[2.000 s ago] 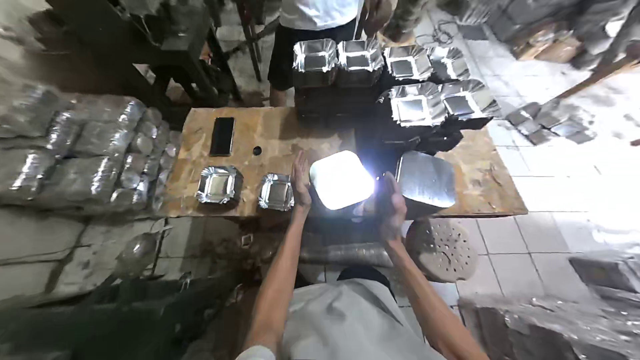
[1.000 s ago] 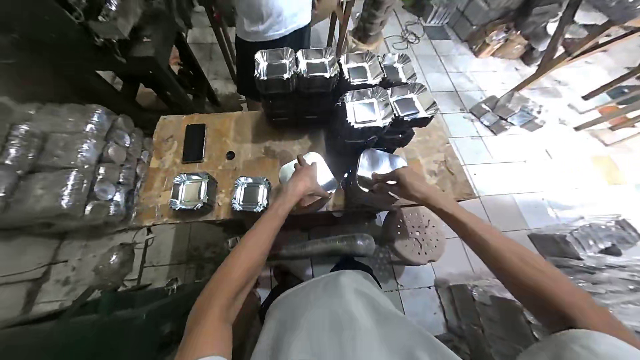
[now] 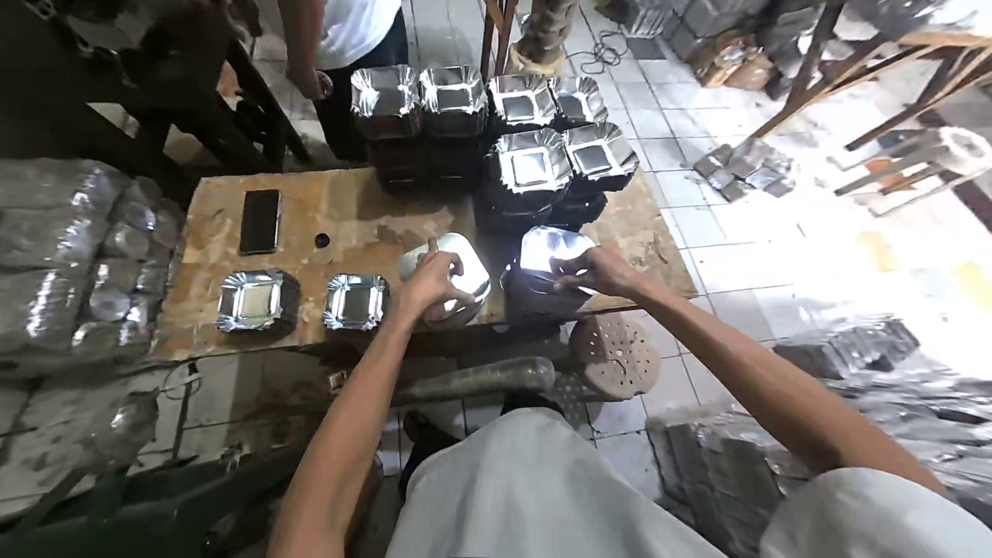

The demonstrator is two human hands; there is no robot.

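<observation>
On the near edge of a wooden table [image 3: 364, 194], my left hand [image 3: 438, 279] rests with thumb and fingers on a stack of pale rounded-square sheets [image 3: 467, 260]. My right hand [image 3: 589, 271] pinches the near edge of a shiny silver sheet [image 3: 542, 246] on top of a darker stack to the right. Left of my left hand sit two low stacks of silver foil-like trays, one nearer [image 3: 356, 302] and one farther left [image 3: 257, 301]. Taller stacks of similar trays [image 3: 533, 161] stand behind my right hand.
A black phone [image 3: 260, 222] and a small round black object [image 3: 322, 240] lie on the table. Wrapped bundles [image 3: 46, 232] are at the left. A perforated stool [image 3: 616, 356] stands below the table's right part. Another person [image 3: 349, 39] stands beyond the table.
Two seconds ago my hands were at either side of a bright sheet. My left hand now lies on the left stack, and my right hand has come to the top of the right stack.
</observation>
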